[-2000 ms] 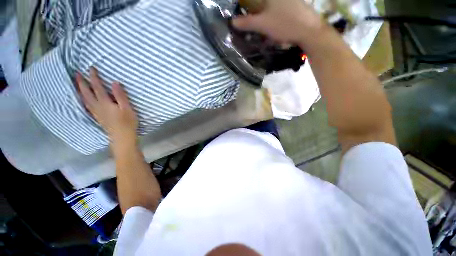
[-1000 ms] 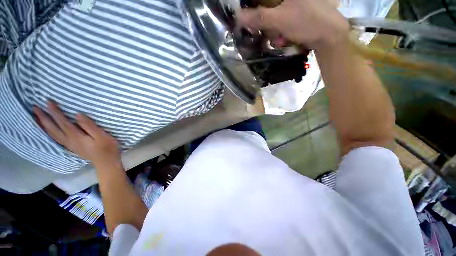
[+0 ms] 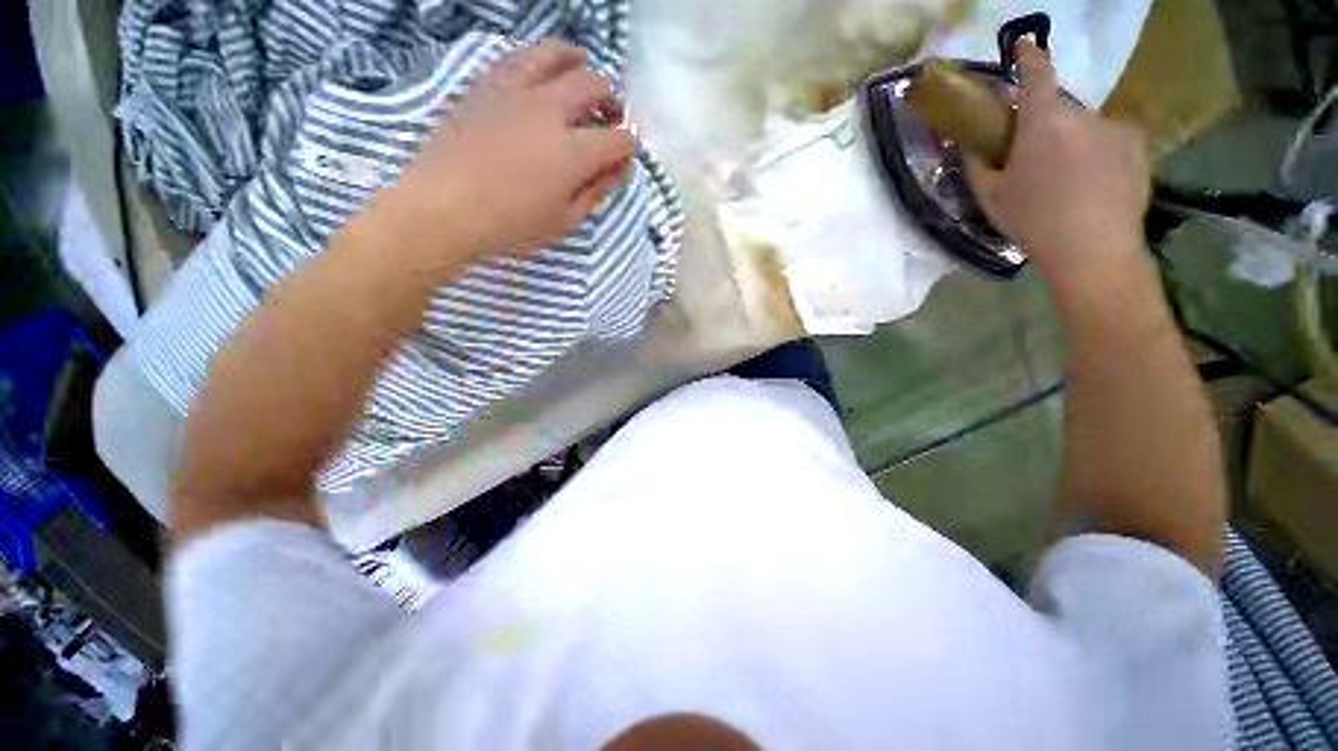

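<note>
A striped T-shirt [image 3: 484, 330] in grey and white lies on the pale padded ironing board [image 3: 132, 418], at left of centre. A small pale label shows near its neckline. My left hand [image 3: 514, 154] is over the shirt's upper right part with its fingers curled; whether it pinches cloth is hard to tell. My right hand [image 3: 1064, 162] is at the steam iron [image 3: 939, 184], its fingers behind the tan wooden handle [image 3: 961, 113]. The iron is over the right part of the white, brown-scorched rest cloth [image 3: 844, 220].
A crumpled striped heap [image 3: 206, 74] lies along the board's far edge. A hose and black cord [image 3: 1247, 206] run off right from the iron. A blue bin [image 3: 44, 440] stands at left, a brown box [image 3: 1299, 470] at right, and striped cloth [image 3: 1277, 646] hangs low right.
The iron has moved right, off the shirt to the rest cloth. My left hand has moved from the shirt's near left part to its upper right part.
</note>
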